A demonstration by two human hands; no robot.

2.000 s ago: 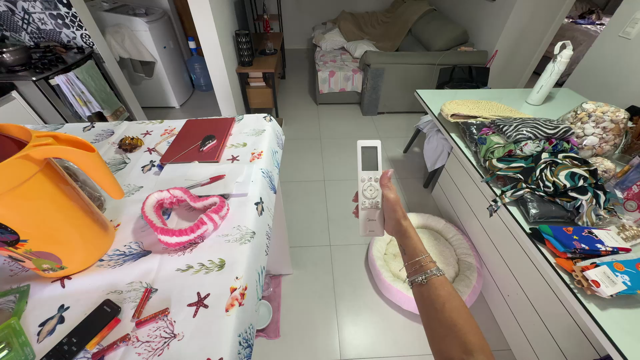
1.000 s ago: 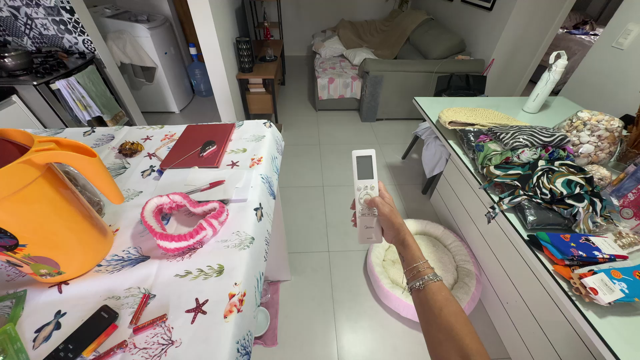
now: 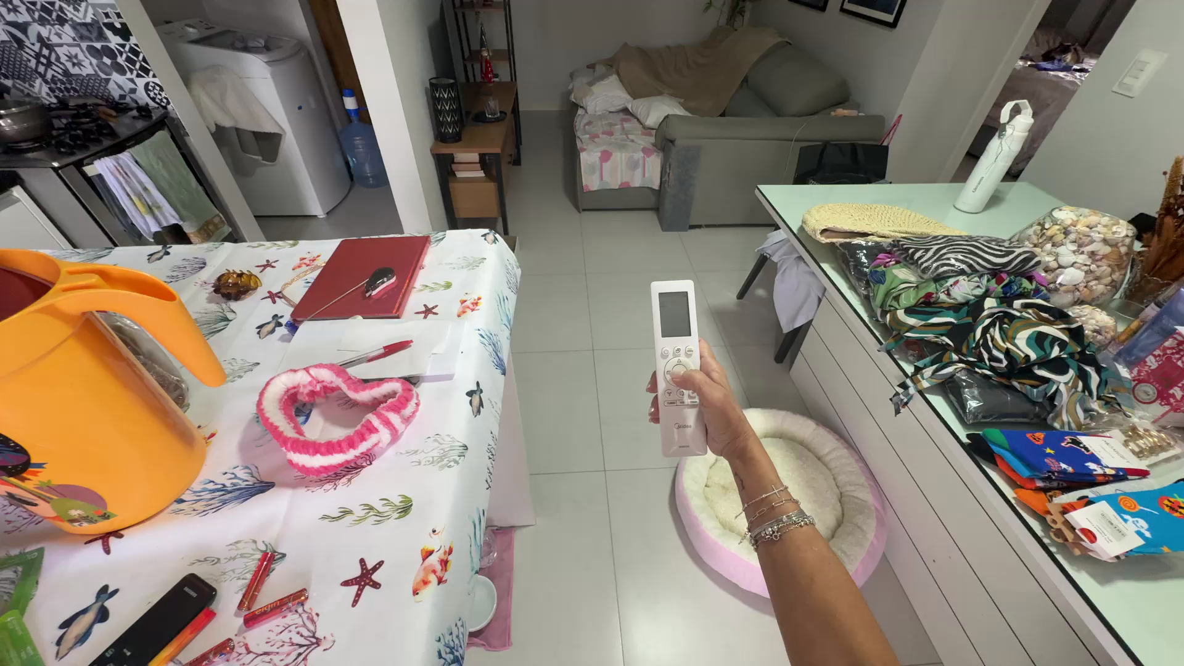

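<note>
My right hand (image 3: 708, 398) holds a white air-conditioner remote control (image 3: 678, 421) upright above the floor, its buttons and small grey screen facing me. The thumb lies on the buttons and fingertips show at the remote's left edge. Bracelets circle the wrist. My left hand is out of view. Behind and below the forearm, a round pink and cream pet bed (image 3: 698, 518) rests on the tiles. On the table to the left are a pink and white plush headband (image 3: 338, 421), a red pen (image 3: 377, 353) and a dark red notebook (image 3: 361, 277).
An orange pitcher (image 3: 102, 388) and a black phone-like device (image 3: 157, 624) sit on the cloth-covered table (image 3: 435, 527). The glass-topped drawer unit (image 3: 1064, 583) at right bears scarves (image 3: 1008, 351), packaged socks, a shell-filled jar (image 3: 1078, 254) and a white bottle (image 3: 994, 157). A sofa (image 3: 768, 157) stands behind.
Between two seconds and one second ago, the remote in my right hand moved slightly left and down, and the thumb came onto its buttons.
</note>
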